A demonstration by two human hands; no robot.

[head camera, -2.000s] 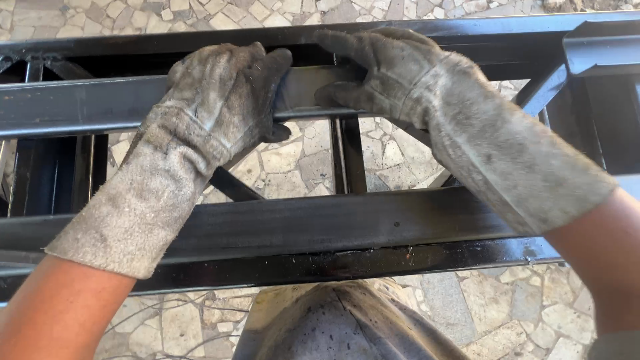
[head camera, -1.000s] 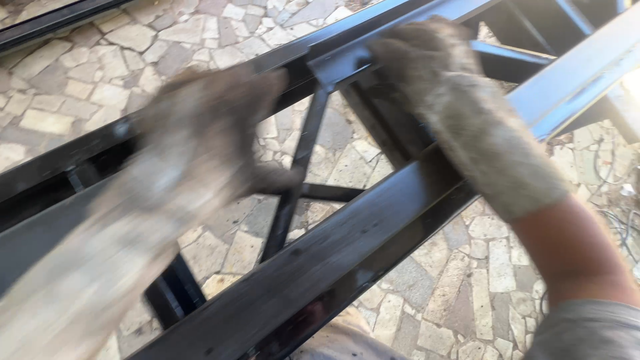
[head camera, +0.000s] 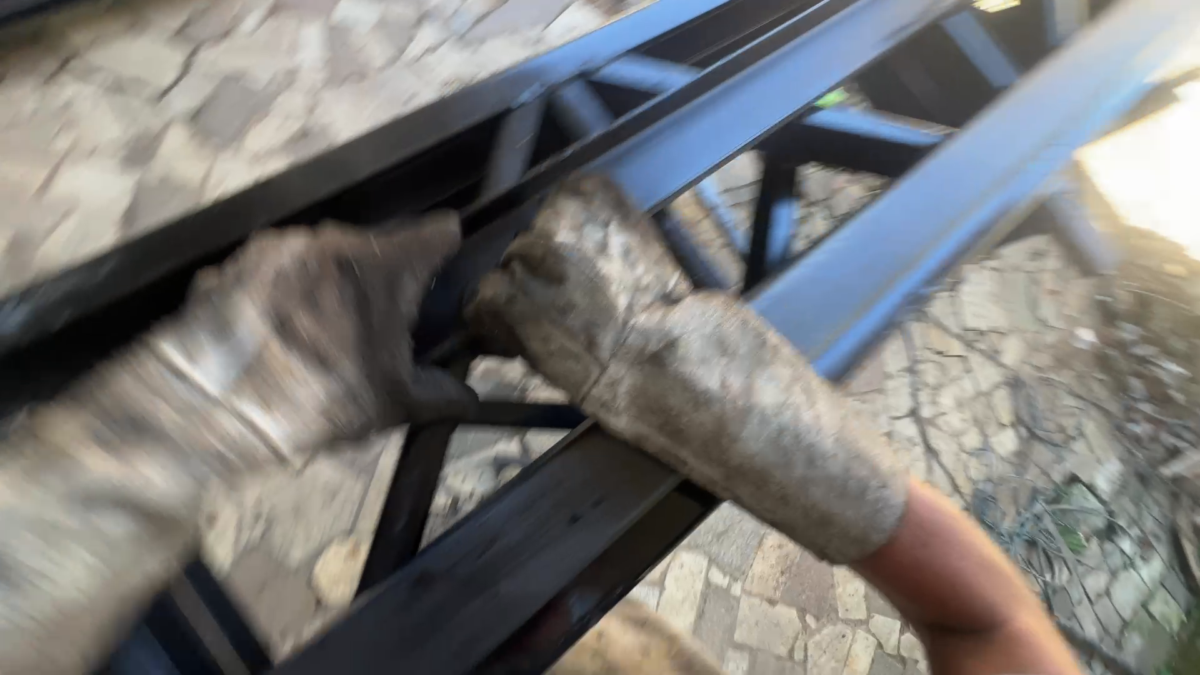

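Both hands wear long, stained leather work gloves. My right hand is curled around a dark metal beam that runs lengthwise in a black steel frame. My left hand, blurred, is just left of it at the same beam, fingers spread and thumb below; whether it touches the metal I cannot tell. The right glove's cuff passes over the frame's near rail. Beyond the beam lies the far rail, with diagonal braces between the rails.
Irregular stone paving shows below and around the frame. At the right lie thin wires or twigs near a sunlit patch of ground. Another dark metal edge crosses the top left corner. The frame extends to the upper right.
The view has turned strongly, so the frame now slants. Two seconds ago both gloves rested on the inner beam; one second ago the left was apart and blurred. The hands are now closer together.
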